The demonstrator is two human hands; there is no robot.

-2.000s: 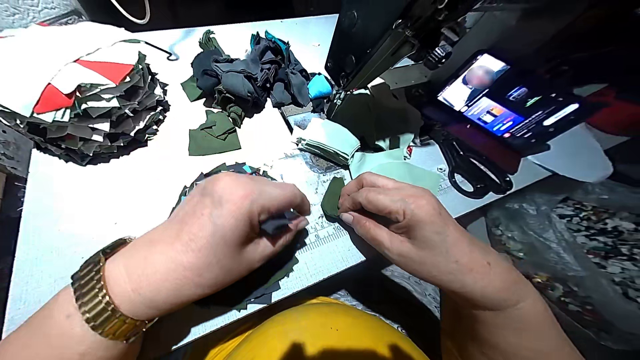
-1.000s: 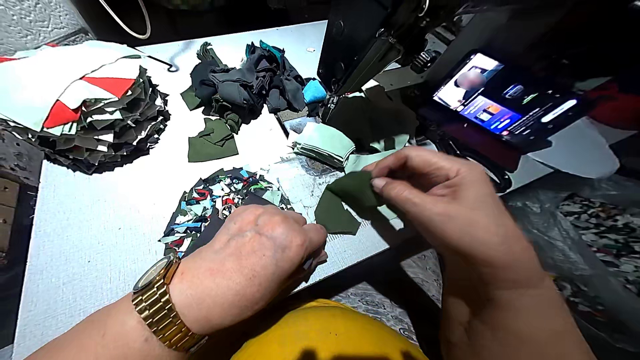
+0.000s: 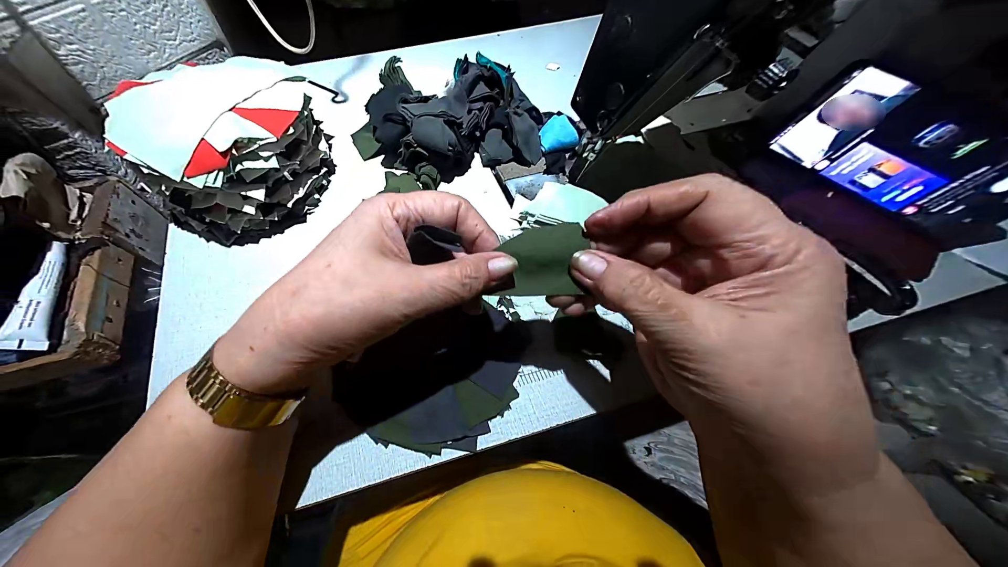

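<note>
Above the front part of the white table (image 3: pixel 236 315), a dark green fabric piece (image 3: pixel 545 258) spans between my two hands. My left hand (image 3: pixel 370 287) pinches its left end and also has a folded dark fabric piece (image 3: pixel 435 242) curled inside the fingers. Thumb and fingertips of my right hand (image 3: pixel 709 276) grip the green piece's right end. Beneath my hands, partly in shadow, lies a round patchwork of dark grey and green fabric wedges (image 3: pixel 453 409). Pale mint fabric pieces (image 3: pixel 563 203) lie just behind the green piece.
A tall stack of patchwork rounds (image 3: pixel 244 189) with a red and white top stands at left. Dark fabric scraps (image 3: pixel 449 126) are heaped at the back. A sewing machine (image 3: pixel 654 63) and a lit phone (image 3: pixel 874 142) are at right. A wooden box (image 3: pixel 102 299) holds a tube (image 3: pixel 35 303).
The green piece, held only by my right hand a second ago, is now gripped by both. My hands have come together and cover more of the patchwork round, whose scrap-covered surface showed earlier.
</note>
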